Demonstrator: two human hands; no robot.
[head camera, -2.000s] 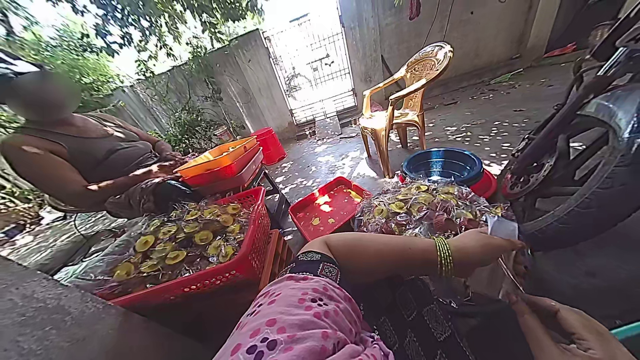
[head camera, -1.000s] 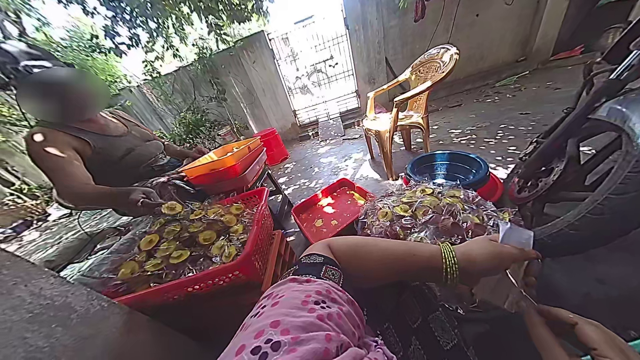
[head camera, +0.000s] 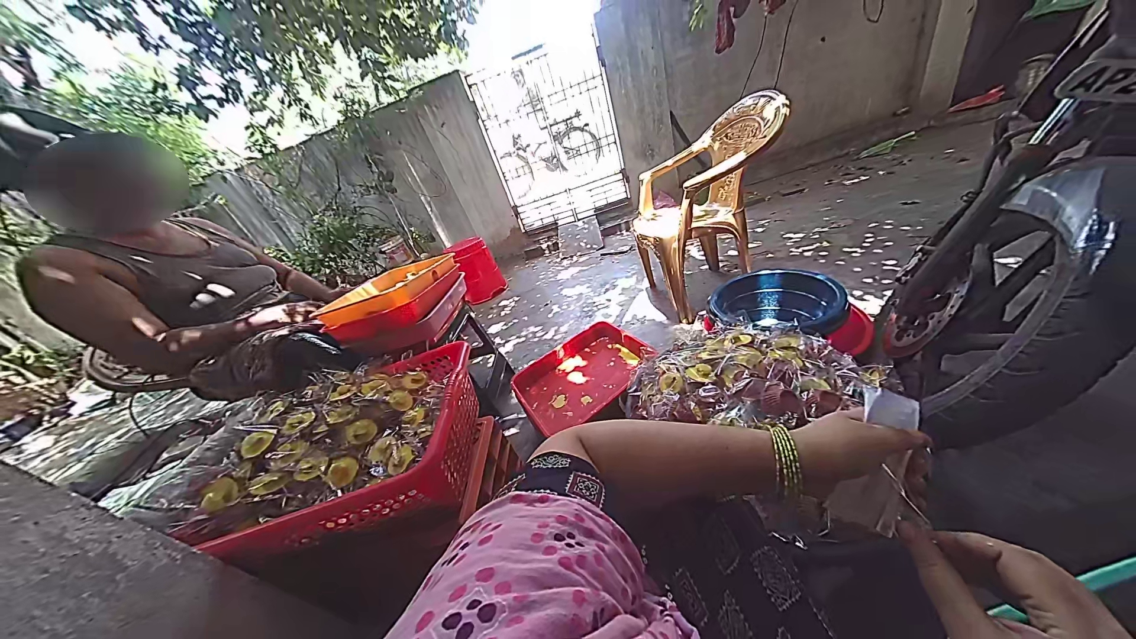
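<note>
My left hand (head camera: 859, 454), with green bangles at its wrist, is closed on a folded piece of pale paper or card (head camera: 892, 411); part of it hangs below the fingers. At the lower right, my right hand (head camera: 1003, 572) has its thumb and finger pinched at a thin, shiny strip or strand beside the paper's lower end. Just beyond the left hand is a heap of clear-wrapped packets (head camera: 732, 377) with yellow, round tops. Similar wrapped pieces (head camera: 342, 435) fill a red perforated plastic basket (head camera: 453, 413) at the left.
A red tray (head camera: 568, 390) holds scraps. A co-worker (head camera: 177, 284) sits at left by an orange tray (head camera: 390, 288). Beyond are a red bucket (head camera: 479, 269), a gold plastic chair (head camera: 710, 204) and a blue tub (head camera: 779, 300). A motorcycle wheel (head camera: 1021, 311) stands close at right.
The co-worker's hand, over the red basket one second ago, is now back beside the orange tray. My two hands have stayed in nearly the same place around the paper.
</note>
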